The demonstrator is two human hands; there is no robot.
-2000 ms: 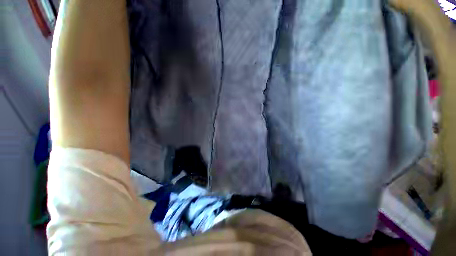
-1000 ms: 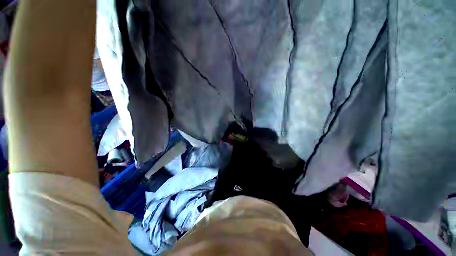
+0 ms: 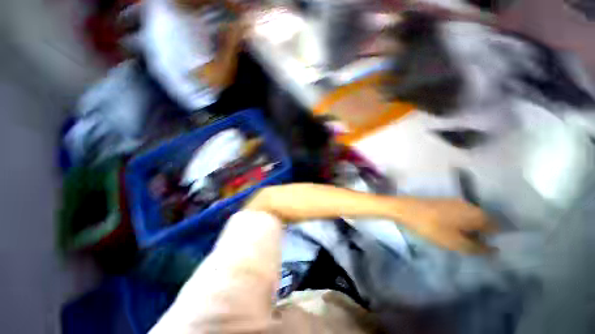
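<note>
The frame is strongly blurred. My left hand (image 3: 460, 225) reaches across to the right from a pale sleeve, over the grey-blue garment (image 3: 417, 277). The fingers lie at the cloth, but the blur hides whether they grip it. The garment is heaped low at the right and spreads over my lap. My right hand is not in view.
A blue basket (image 3: 142, 225) with mixed small items stands left of my arm, with a green basket (image 3: 65, 218) beyond it. An orange curved object (image 3: 385, 121) lies near the white table surface (image 3: 424, 147). A person's arm (image 3: 225, 55) shows at the upper left.
The view has swung to the left and the baskets now show. The garment that hung up in front of me is now low at the right. My left arm has come down and stretches right.
</note>
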